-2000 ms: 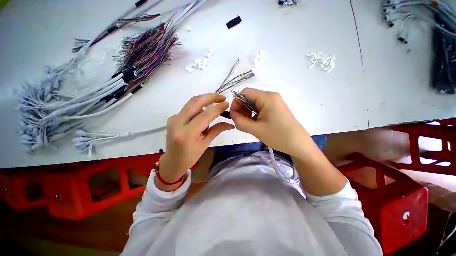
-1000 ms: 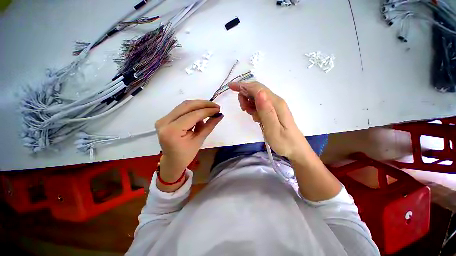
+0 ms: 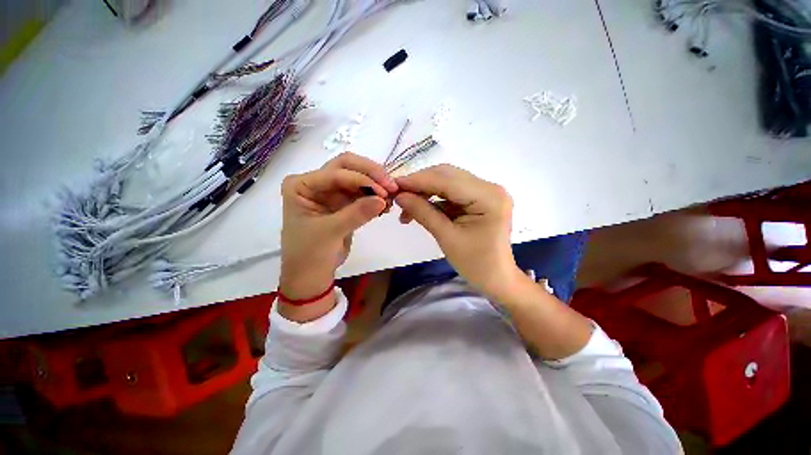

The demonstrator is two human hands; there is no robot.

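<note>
My left hand (image 3: 331,211) pinches the end of a white cable, with a small black piece (image 3: 368,190) showing between its fingers. My right hand (image 3: 464,216) is closed at the fingertips against the left fingertips, at the base of the wires; what it pinches is hidden. Thin coloured core wires (image 3: 412,153) fan out beyond the fingertips over the tabletop. A white cable (image 3: 227,264) runs left from behind my left hand and has pale branched ends (image 3: 169,277). A loose black block (image 3: 395,59) lies beyond the hands.
A large cable bundle (image 3: 133,218) with a brown-purple wire tuft (image 3: 258,120) lies left. Piles of small white pieces (image 3: 551,107) lie beyond the hands. More cables (image 3: 711,16) and a dark mass (image 3: 782,75) are far right. Red stools (image 3: 702,355) stand below the table edge.
My right hand, raised with fingers apart one second ago, has come back to meet my left fingertips at the wires. The view has shifted slightly, showing a yellow-green strip at top left.
</note>
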